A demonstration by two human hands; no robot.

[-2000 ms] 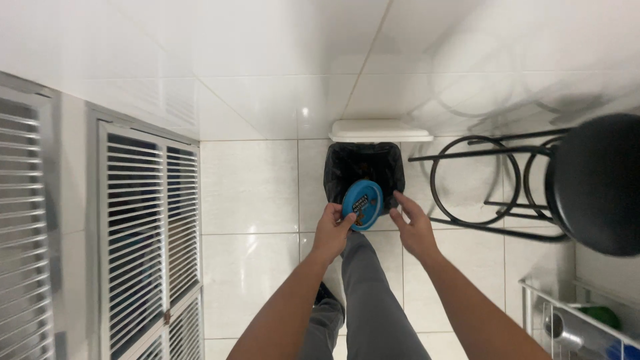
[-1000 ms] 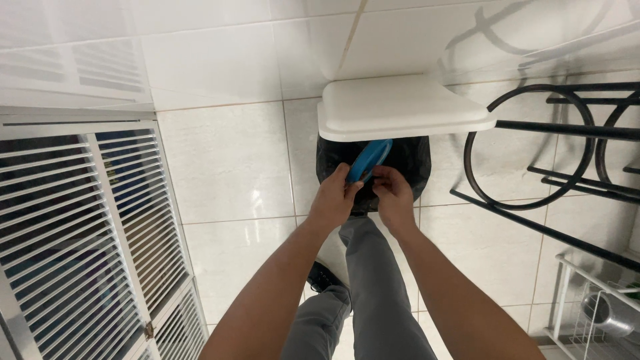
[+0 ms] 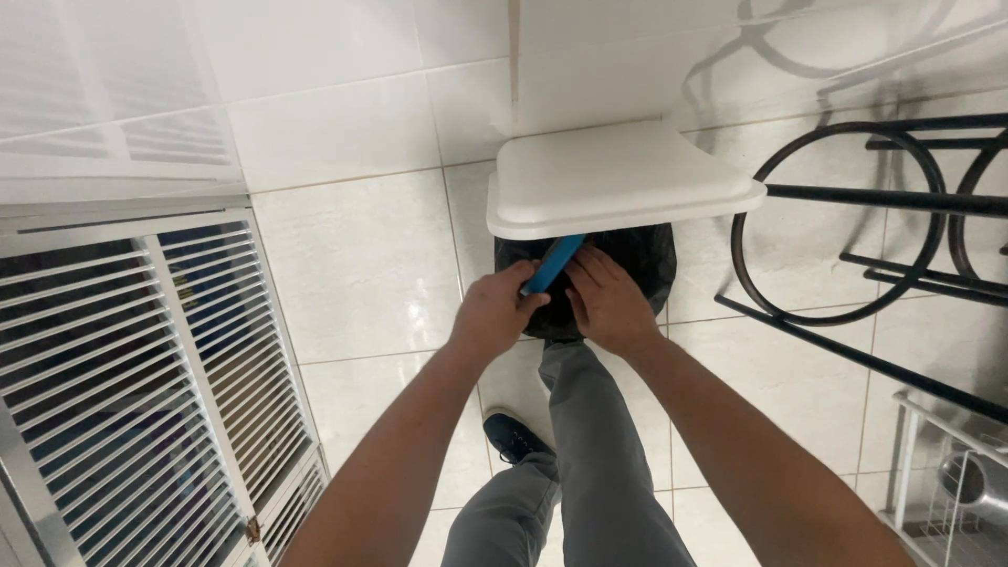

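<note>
My left hand (image 3: 498, 309) grips the near end of a blue round object (image 3: 554, 264), seen nearly edge-on and tilted over a trash bin lined with a black plastic bag (image 3: 657, 256). The object's far end goes out of sight under the bin's raised white lid (image 3: 622, 181). My right hand (image 3: 606, 295) is at the object's right side, its fingertips close to or on it; whether it grips cannot be told. One foot is at the base of the bin, mostly hidden.
A black metal stool frame (image 3: 850, 197) stands to the right of the bin. At the lower right is a white wire rack (image 3: 906, 465) with a metal vessel (image 3: 962, 476). White louvred doors (image 3: 193, 346) are on the left. A dark shoe (image 3: 512, 435) rests on the tiled floor.
Two seconds ago the blue object showed its round face; now it is turned nearly edge-on. My right hand has come from the bin's right edge to beside it. The view has moved closer.
</note>
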